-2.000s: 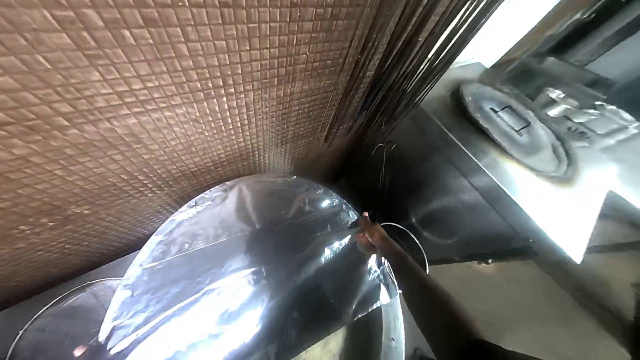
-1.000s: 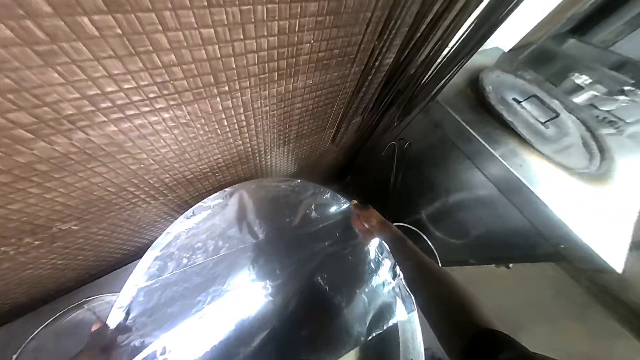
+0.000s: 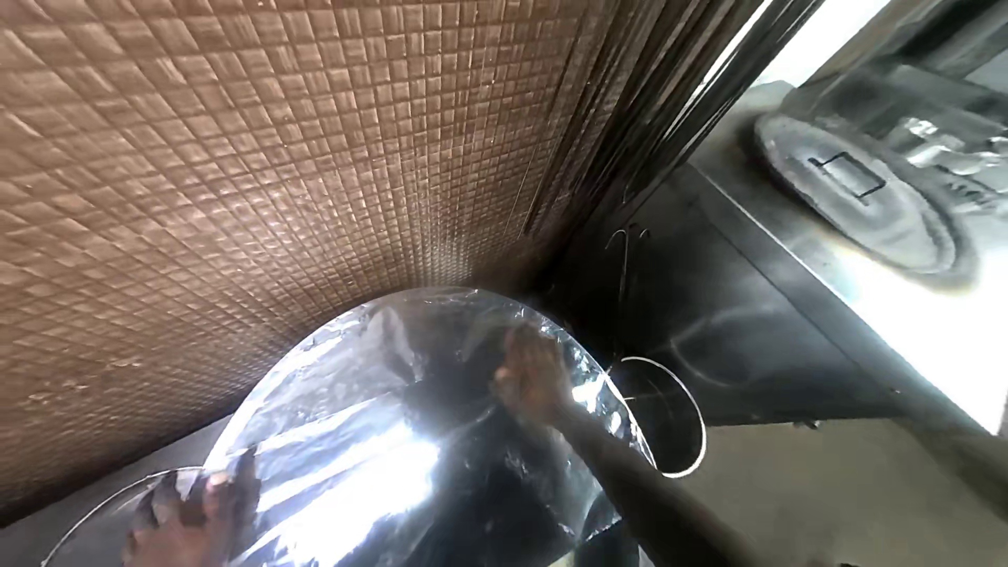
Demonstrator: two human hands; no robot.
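Observation:
A large round vessel or tray, its kind not certain, is covered by a shiny, wrinkled plastic or foil sheet (image 3: 465, 465). My right hand (image 3: 535, 374), blurred, lies over the upper right part of the sheet, its fingers bunched; whether it pinches the sheet cannot be told. At the lower left, my left hand (image 3: 189, 512) has its fingers spread at the sheet's left edge, beside a thin round rim (image 3: 102, 504). Another thin pale ring (image 3: 699, 417) shows just right of the sheet.
A brown wall with a grid pattern (image 3: 260, 157) rises behind the sheet. On the right stands a metal counter (image 3: 795, 303) bearing a round metal lid with a handle (image 3: 866, 189). Long dark strips (image 3: 630, 102) run up the corner, and thin metal hooks (image 3: 624, 260) hang below them.
My right hand has moved from the sheet's right edge inward over its surface. My left hand shows more fully, fingers spread at the left edge.

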